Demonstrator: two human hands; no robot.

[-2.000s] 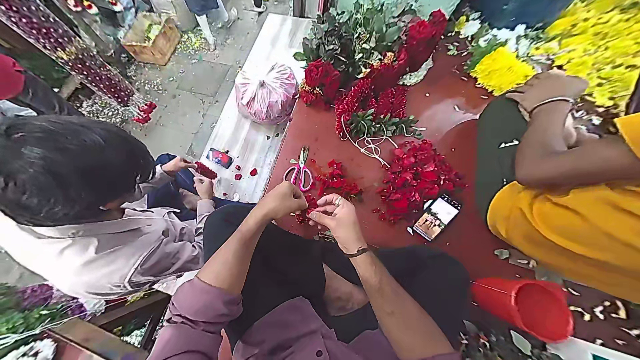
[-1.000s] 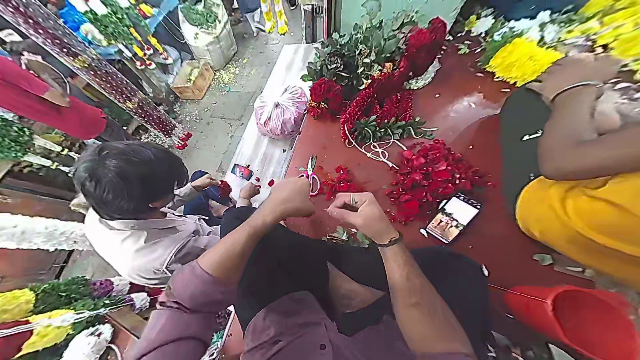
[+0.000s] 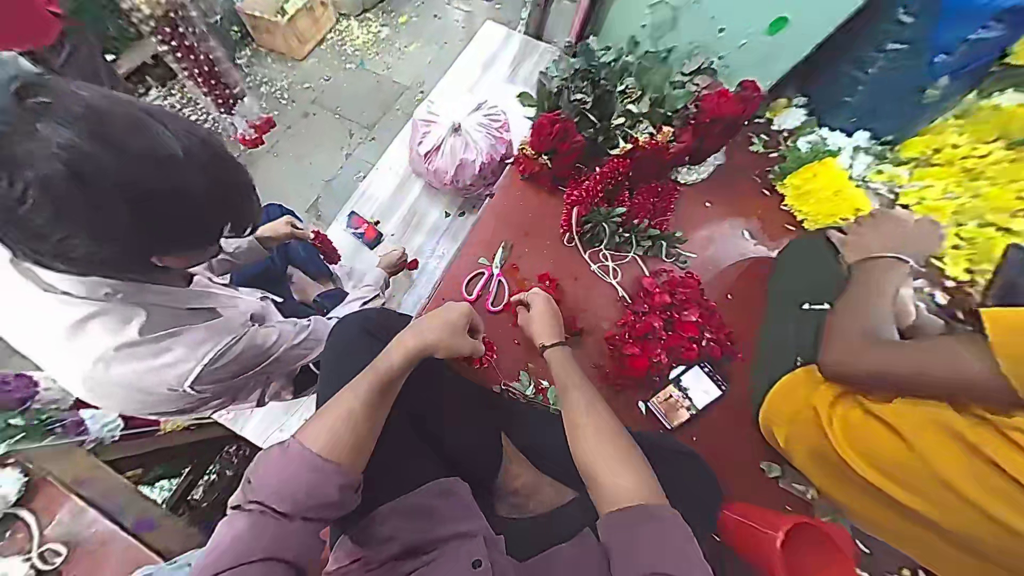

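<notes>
My left hand (image 3: 450, 330) is closed above my knee, with a small bunch of red petals (image 3: 484, 354) just below its fingers and a thin thread trailing from it. My right hand (image 3: 539, 315), with a dark band at the wrist, reaches over small red petals (image 3: 547, 282) on the red tabletop; whether it holds one is hidden. Pink-handled scissors (image 3: 488, 286) lie just beyond my hands. Right of them is a heap of red petals (image 3: 672, 324). Behind it, red flower garlands (image 3: 596, 188) lie with white string (image 3: 600, 260).
A phone (image 3: 686, 396) lies near my right knee, a red bucket (image 3: 788, 540) beyond it. A pink-filled plastic bag (image 3: 462, 148) stands on the white bench. One person in a light shirt works at left; another in yellow sits at right near yellow flowers (image 3: 956, 188).
My hands were raised and close together two seconds ago; now they are apart and my right hand is over the small petals beside the scissors. The view has shifted.
</notes>
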